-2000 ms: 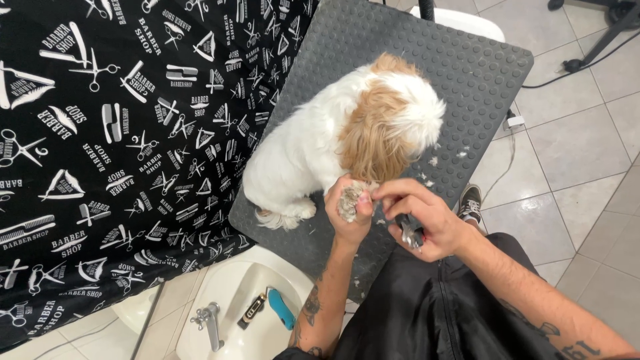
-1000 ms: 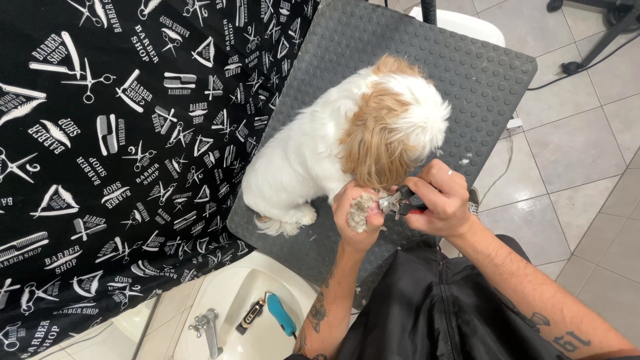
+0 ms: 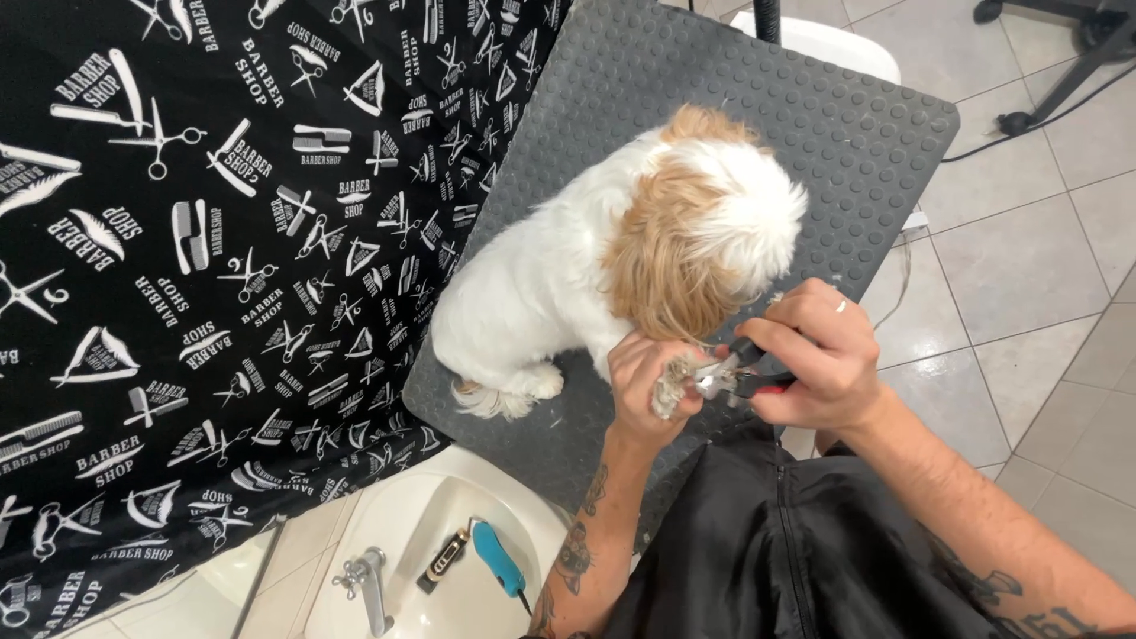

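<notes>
A white dog with tan ears [image 3: 550,248] sits on a grey studded rubber-topped grooming table [image 3: 852,160], its head turned toward the right. Below its ear, my left hand [image 3: 646,382] is closed around one front paw [image 3: 674,386], whose fur looks greyish. My right hand [image 3: 821,355] grips the dark handles of metal nail clippers [image 3: 714,377]. The clippers' metal head meets the paw beside my left fingers; whether a nail lies between the blades cannot be told. Small tufts of fur lie on the mat near my right hand.
Below the table's lower left edge is a white washbasin [image 3: 426,497] with a metal tap [image 3: 366,581], a black and gold hair clipper [image 3: 444,559] and a blue corded clipper [image 3: 497,557]. A black printed curtain [image 3: 266,222] borders the left side. A black post [image 3: 767,19] rises at the top edge.
Over the two seconds my right hand has lifted the nail clippers and brought their head against the paw. My left hand keeps its hold on the paw.
</notes>
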